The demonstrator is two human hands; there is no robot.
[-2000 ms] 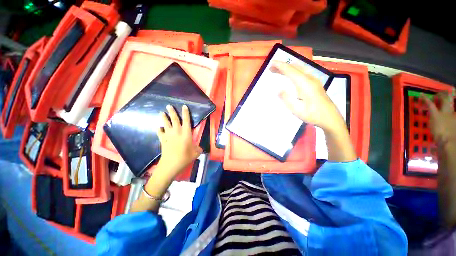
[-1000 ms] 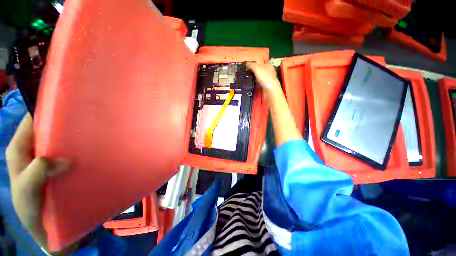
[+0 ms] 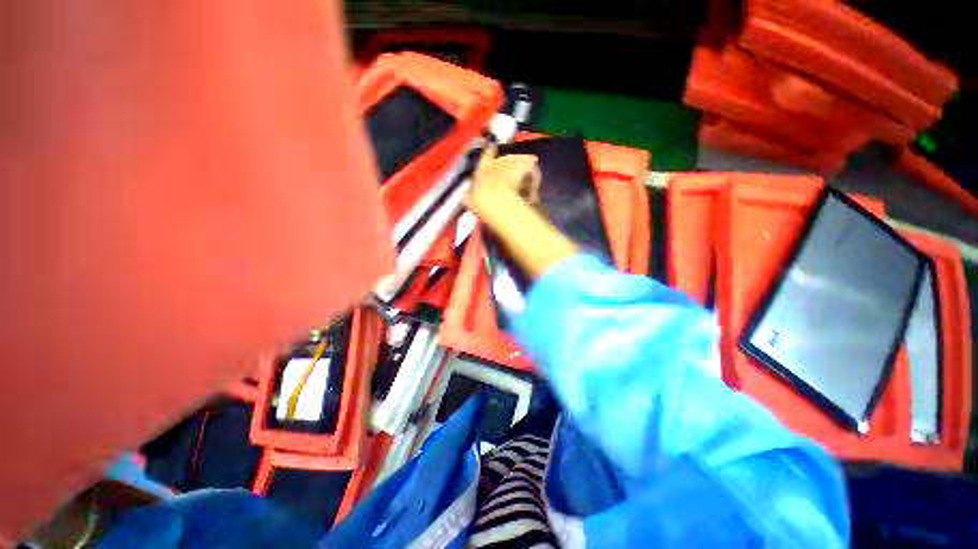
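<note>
A large orange-red foam tray [image 3: 193, 236] is held up very close on the left and hides much of the view. My left hand is hidden behind it; only blue sleeve shows at the bottom left. My right hand [image 3: 506, 180] is closed at the upper left edge of a dark, glossy black tablet [image 3: 571, 193] and appears to grip it; its fingertips are blurred. The tablet lies over an orange tray [image 3: 622, 177]. My right forearm covers part of both.
On the right, a grey-lit tablet [image 3: 842, 306] lies askew on stacked trays [image 3: 772, 198]. More orange trays [image 3: 815, 75] are piled at the back right. On the left are slanted trays [image 3: 429, 75] and an open unit with yellow cable [image 3: 306, 381]. A white-framed panel [image 3: 483, 391] lies near my body.
The held-up tray has come closer and fills more of the left. My right hand has moved left. The exposed unit with yellow cable in the middle tray is replaced by a black surface.
</note>
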